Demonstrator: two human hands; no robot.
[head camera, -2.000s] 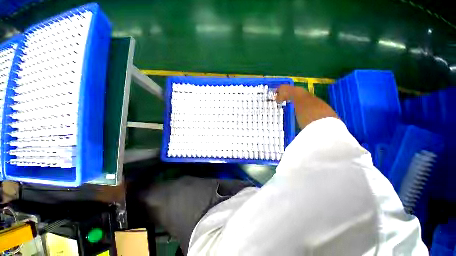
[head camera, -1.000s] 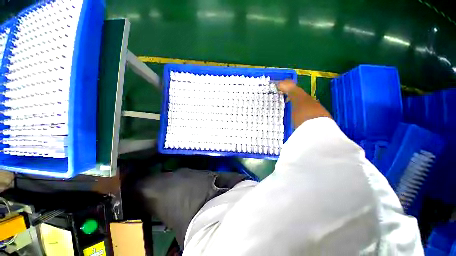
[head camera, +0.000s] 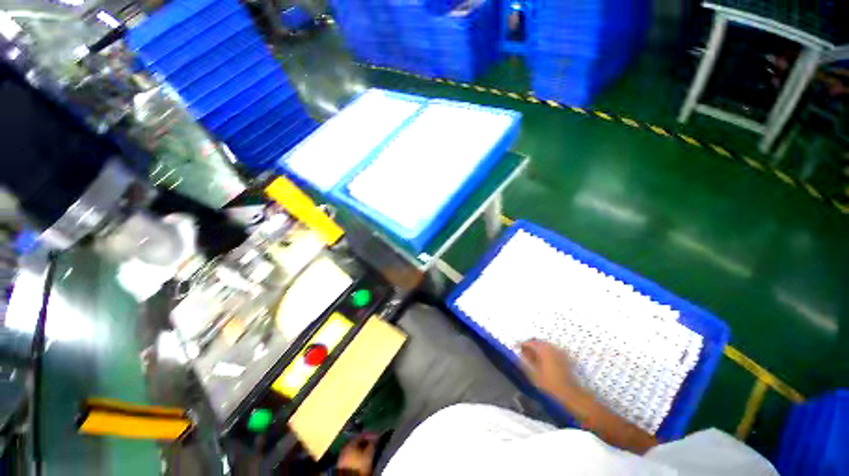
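Note:
Many small white plastic housings (head camera: 577, 316) fill a blue plastic tray (head camera: 712, 349) at the lower right in rows. My right hand (head camera: 547, 364) is over the tray's near edge, with the forearm across its lower corner. It is blurred, and whether its fingers hold a housing cannot be told. My left hand (head camera: 356, 456) is small and dark at the bottom edge, below the cardboard sheet (head camera: 349, 389). Its fingers cannot be made out.
The machine's metal base (head camera: 219, 376) is at left, with green buttons (head camera: 261, 419), a red stop (head camera: 316, 355) and yellow-and-black bars (head camera: 135, 421). Two filled blue trays (head camera: 456, 200) stand on a side table (head camera: 484, 209). Blue stacks (head camera: 223, 84) stand behind.
The view has swung left towards the machine. My right hand has moved from the tray's far right corner to its near edge. My left hand has come into view.

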